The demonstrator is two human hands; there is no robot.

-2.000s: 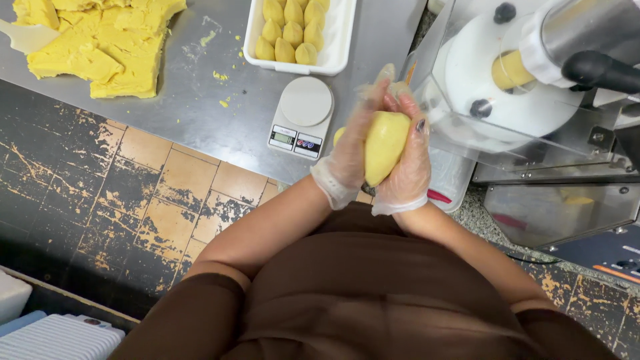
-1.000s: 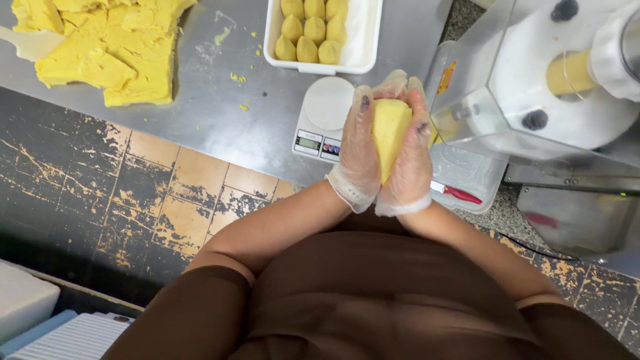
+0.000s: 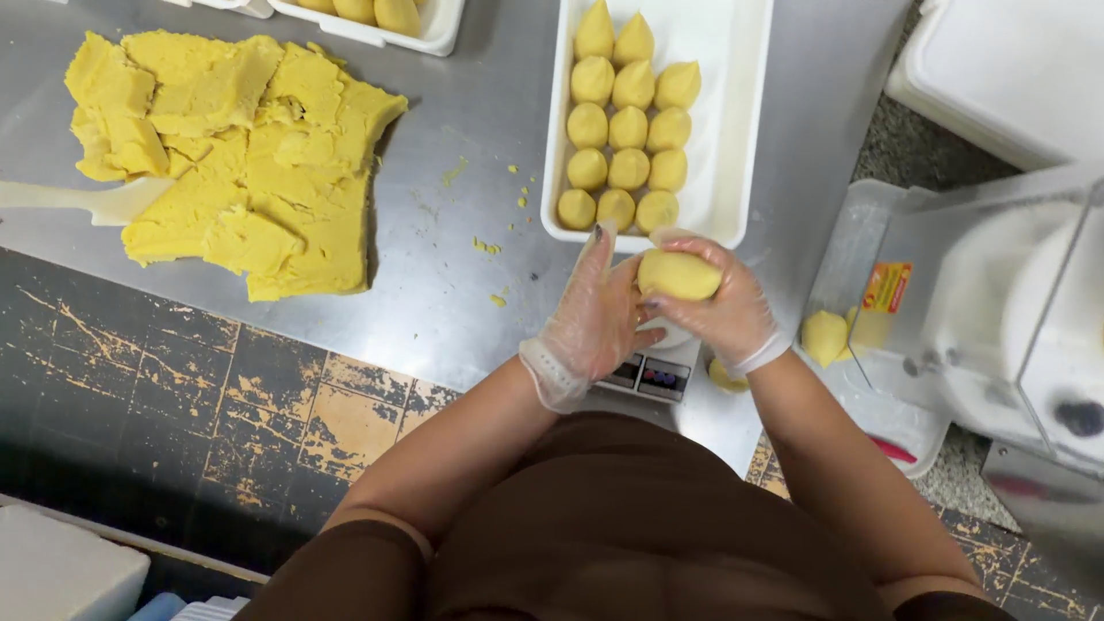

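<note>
Both hands wear clear plastic gloves. My right hand (image 3: 720, 310) is closed around a smooth, oblong piece of yellow dough (image 3: 680, 274). Beside it, my left hand (image 3: 597, 315) is spread, its fingers at the dough's left side and holding nothing of their own. Below the hands, a small white digital scale (image 3: 642, 375) is partly hidden. Just beyond them lies a white plastic tray (image 3: 724, 129) with rows of yellow pieces shaped to a point. To the left, a large slab of yellow dough (image 3: 285, 181) has a pale spatula (image 3: 103, 200) against it.
Another white tray (image 3: 440, 26) of shaped pieces stands at the top. A machine with a clear guard (image 3: 992, 285) is at the right, by a translucent tray (image 3: 914, 423) with yellow pieces and a red-handled tool (image 3: 893, 448). Dough crumbs (image 3: 487, 247) dot the steel table (image 3: 448, 319).
My hands were pressed together around the dough; now they have parted somewhat, and the right holds the piece lying sideways. The view has shifted, showing more of the table.
</note>
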